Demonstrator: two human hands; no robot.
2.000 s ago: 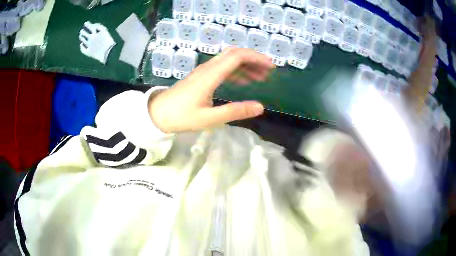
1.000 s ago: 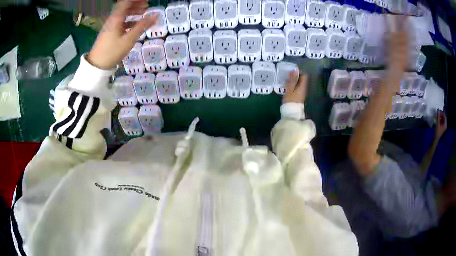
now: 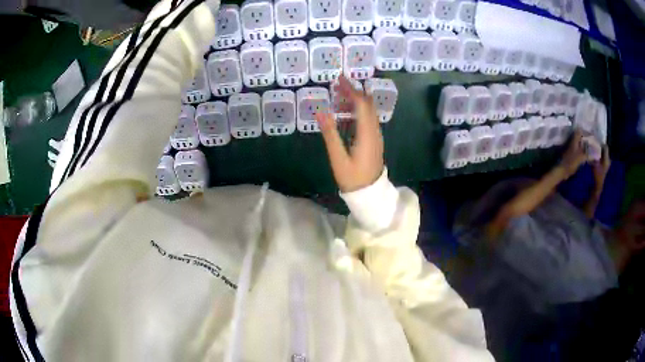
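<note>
White travel plug adapters (image 3: 279, 112) stand in several rows on the green bench, sockets and USB ports facing up. My right hand (image 3: 359, 145) is over the front long row, palm down, with fingers and thumb apart. Its fingertips overlap one adapter near the row's right end; whether they touch it is unclear. The hand holds nothing that I can see. My left sleeve (image 3: 134, 92) stretches up to the top edge, and my left hand is out of the picture. Two adapters (image 3: 189, 170) stand in front by my left sleeve.
More adapter rows (image 3: 482, 104) stand at the right. A long white sheet (image 3: 530, 34) lies over the back rows. A neighbouring worker's hands (image 3: 581, 154) hold a small white piece. At left are a clear bottle-like item (image 3: 32, 109), a pale card (image 3: 68, 86) and part of a white glove.
My left hand has gone up out of the picture. My right hand has moved left along the front row. The neighbour's arm has drawn back from the rows, and the white sheet now lies flat.
</note>
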